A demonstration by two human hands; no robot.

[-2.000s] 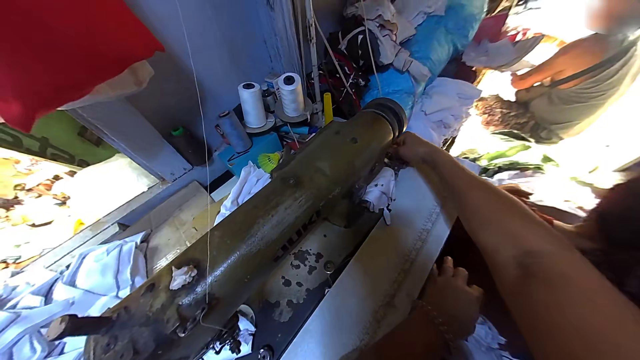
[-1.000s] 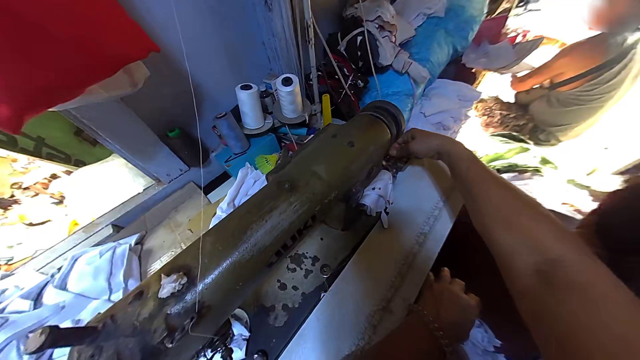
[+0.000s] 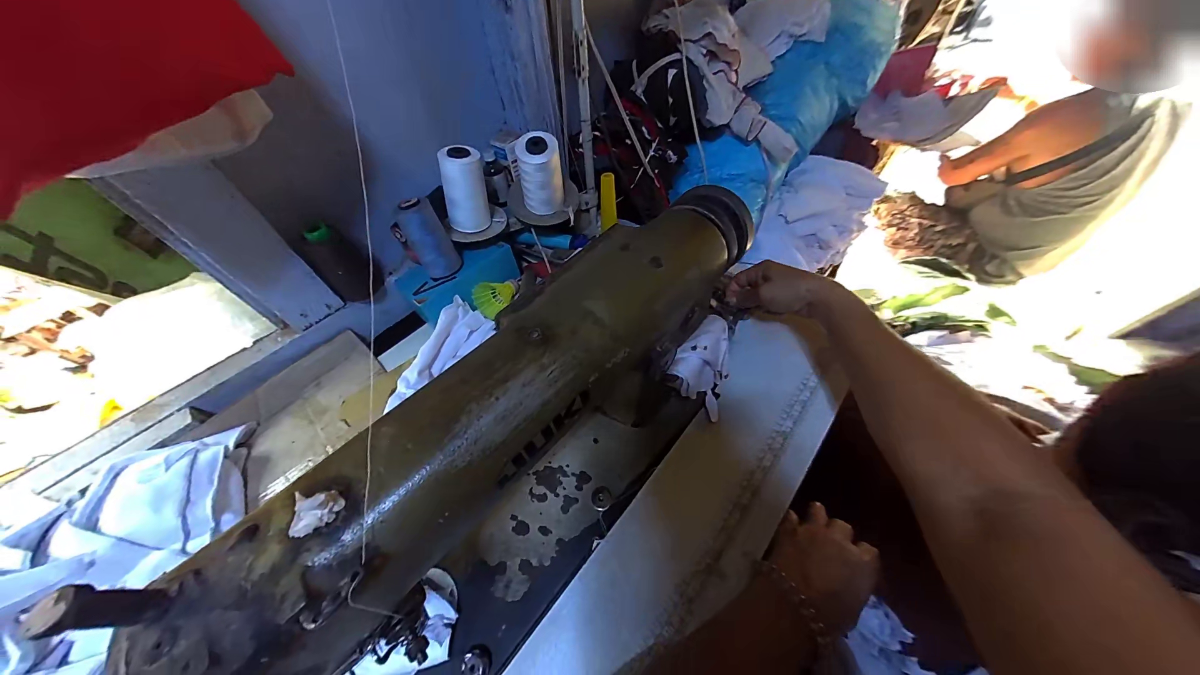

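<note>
An olive-green industrial sewing machine (image 3: 525, 375) lies diagonally across the head view, its dark handwheel (image 3: 717, 220) at the upper end. Just below the wheel, my right hand (image 3: 773, 286) has its fingertips together at a small dark metal part, which they partly hide. A white cloth (image 3: 701, 356) is bunched on the machine beside that hand. My left hand (image 3: 825, 567), wearing a bracelet, is beside the edge of the pale tabletop (image 3: 694, 525) with its fingers curled; whether anything is in it cannot be seen. Thread (image 3: 368, 403) runs down to the machine's near end.
White thread cones (image 3: 464, 192), a grey-blue spool (image 3: 427, 239) and a yellow shuttlecock (image 3: 492, 297) stand behind the machine. Striped white cloth (image 3: 159, 506) lies at left. A blue plastic bag (image 3: 825, 70) and fabric are beyond. Another person (image 3: 1059, 178) sits upper right; a dark-haired head (image 3: 1144, 450) is at right.
</note>
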